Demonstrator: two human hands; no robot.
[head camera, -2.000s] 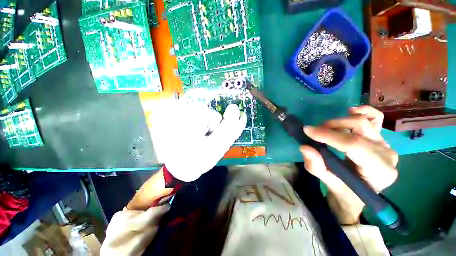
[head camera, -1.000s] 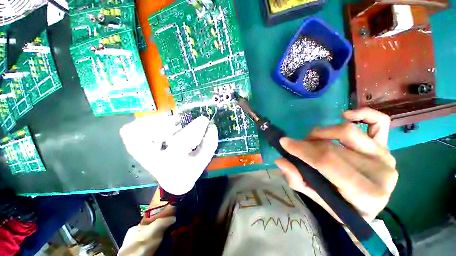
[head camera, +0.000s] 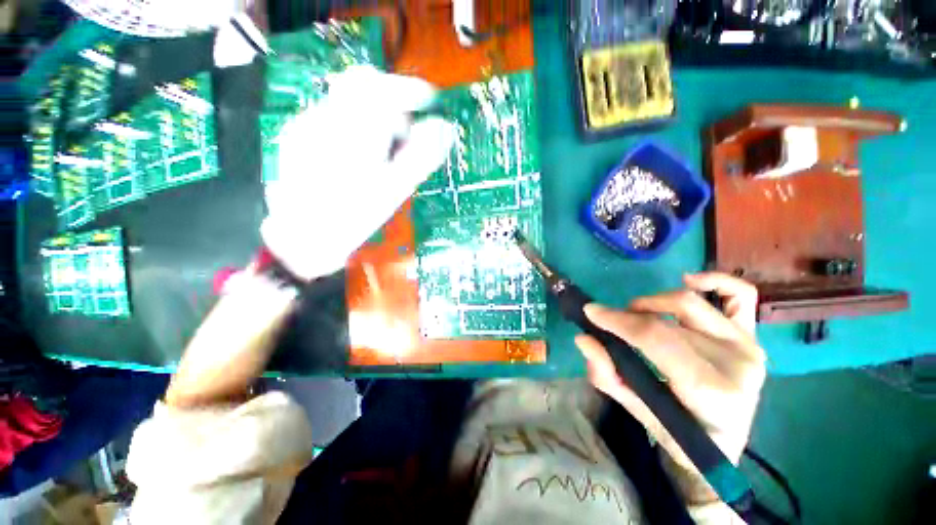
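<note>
A green circuit board panel (head camera: 477, 287) lies on an orange sheet (head camera: 380, 313) in front of me. My right hand (head camera: 693, 359), bare, holds a black soldering iron (head camera: 641, 379) with a teal end. Its metal tip is at or just above the small round components (head camera: 500, 228) on the board; contact is unclear. My left hand (head camera: 344, 169), in a white glove with a red band at the wrist, is over the panel's upper left edge and partly covers another board. Glare hides its fingers, so whether it holds anything is unclear.
More green boards (head camera: 185, 138) lie at the left. A blue tray (head camera: 693, 210) of silvery bits, a yellow sponge in a dark holder (head camera: 628, 87) and a reddish-brown fixture (head camera: 785, 226) stand at the right. A round white grille (head camera: 154, 12) and metal parts (head camera: 790, 15) are at the far edge.
My left hand has moved up and away from the components. The iron has stayed near them. The view has shifted, showing more of the far bench.
</note>
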